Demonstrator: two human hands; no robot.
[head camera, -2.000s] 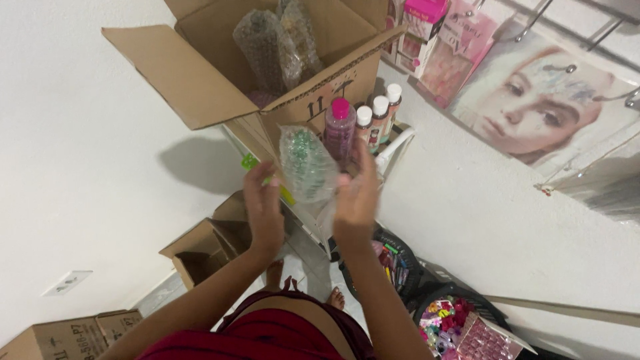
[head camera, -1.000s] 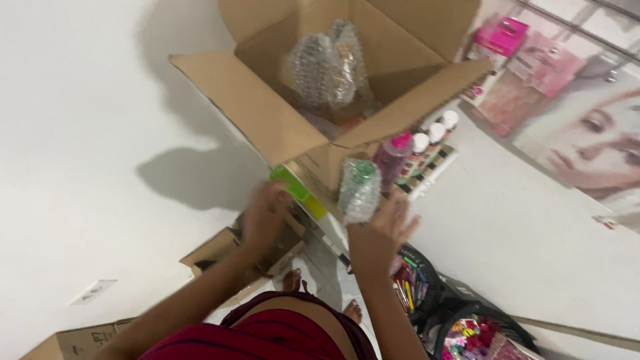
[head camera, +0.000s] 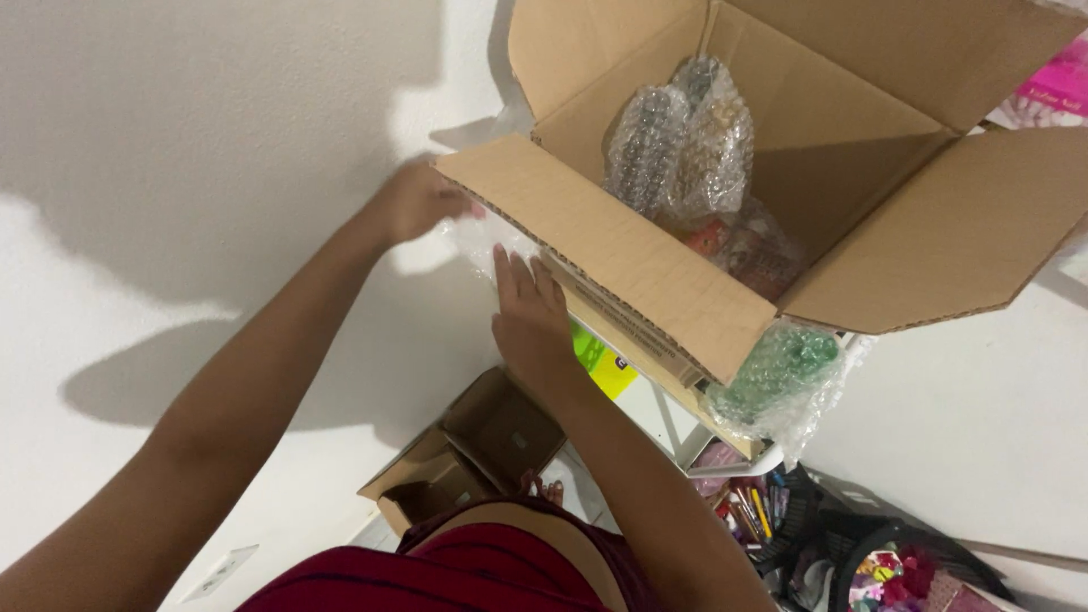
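A large open cardboard box (head camera: 850, 178) stands on a white rack, with bubble-wrapped items (head camera: 680, 140) inside. Beyond the box's near left flap is my left hand (head camera: 421, 202), blurred, its fingers partly behind the flap edge and next to clear plastic wrap (head camera: 480, 242). My right hand (head camera: 534, 319) lies with fingers extended against the box's outer side, beside that wrap. Whether either hand grips the wrap is unclear. A green item in bubble wrap (head camera: 778, 374) rests at the near right corner of the box, apart from both hands.
Smaller open cardboard boxes (head camera: 476, 450) are on the floor below. Black baskets (head camera: 850, 552) with pens and colourful small items stand at lower right. A green and yellow packet (head camera: 603, 361) lies on the rack under the box. The white wall (head camera: 212, 255) is at left.
Both hands have moved away from the green wrapped item to the box's left side. That item was between the hands two seconds ago and now rests by the corner. The view has shifted markedly.
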